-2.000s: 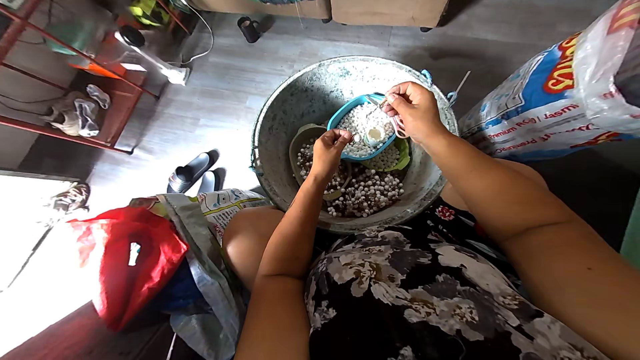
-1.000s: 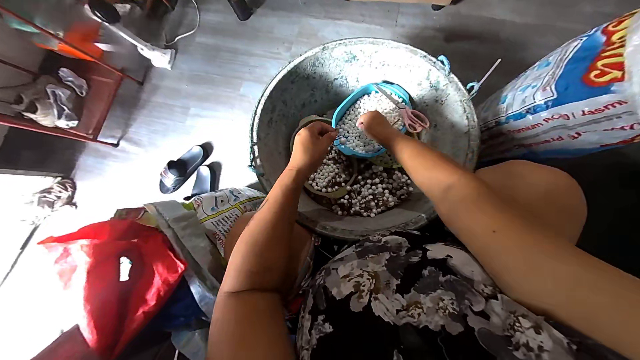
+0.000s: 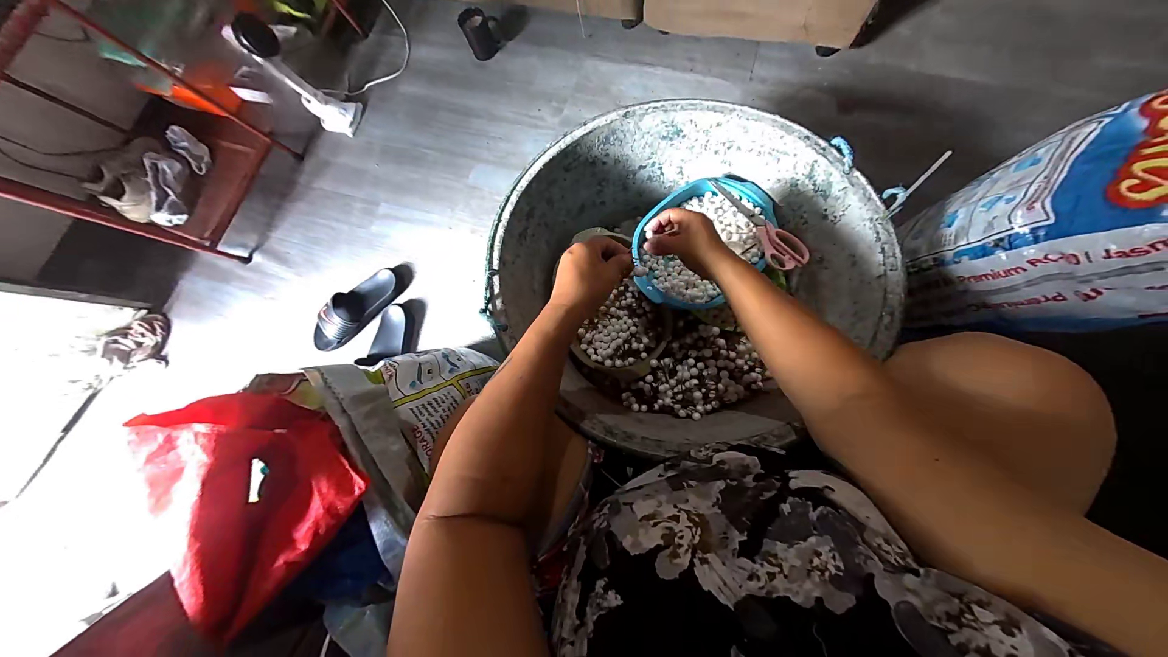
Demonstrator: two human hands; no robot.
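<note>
A large round tub [image 3: 826, 292] stands before me. Inside it, a blue basket [image 3: 766, 203] holds small white balls [image 3: 680, 278], with pink-handled scissors [image 3: 783, 248] lying across its right side. Lower left sits a round bowl [image 3: 630, 370] of white balls with dark bits; more of this mix [image 3: 703, 379] lies in the tub bottom. My left hand [image 3: 593, 266] is over the bowl, fingertips pinched near the basket's left rim. My right hand [image 3: 683, 237] is above the basket's left part, its fingers drawn together near a white ball. Whether either hand grips something is too small to tell.
Right of the tub stands a large printed rice sack [image 3: 1049, 228]. Red fabric or plastic [image 3: 255, 493] and a printed bag [image 3: 438, 383] lie at the left beside my leg. Dark slippers [image 3: 365, 306] are on the floor, and a red metal rack [image 3: 228, 182] stands at upper left.
The scissors, at my right hand two seconds ago, now lie on the basket. Since one second ago, my right hand has moved from the basket's middle toward its left rim.
</note>
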